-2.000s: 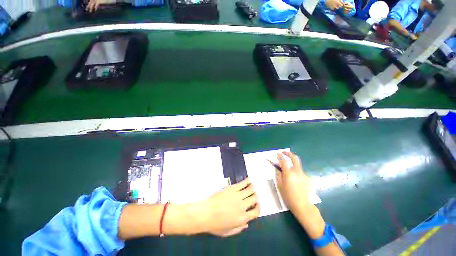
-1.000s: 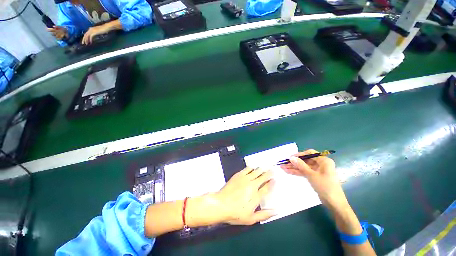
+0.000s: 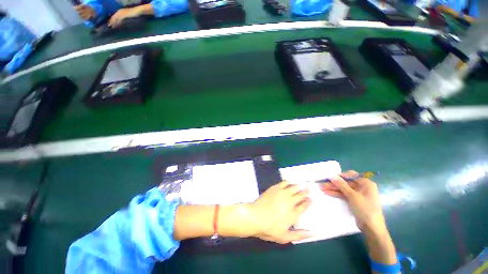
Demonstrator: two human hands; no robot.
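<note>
The open tablet (image 3: 265, 176) lies in its black foam tray on the bench, with its silver-white battery (image 3: 225, 182) showing and the board at its left end, partly behind my sleeve. A white sheet (image 3: 326, 219) lies at its right side. My left hand (image 3: 283, 211) reaches over the tablet and rests flat with fingers spread on the sheet's left part; what is under the palm is hidden. My right hand (image 3: 361, 198) holds the dark tweezers (image 3: 326, 181) over the sheet's upper right part, tip pointing left.
The green conveyor belt (image 3: 225, 101) behind a white rail (image 3: 214, 137) carries several tablets in black trays. A white post (image 3: 439, 85) stands at the right. A black cable (image 3: 29, 214) lies at the left. Blue-sleeved people's arms show across the belt.
Two seconds ago my left fingers were at the tablet's right edge; now that hand is on the sheet. My right hand has moved right and up, with the tweezers turned to point left.
</note>
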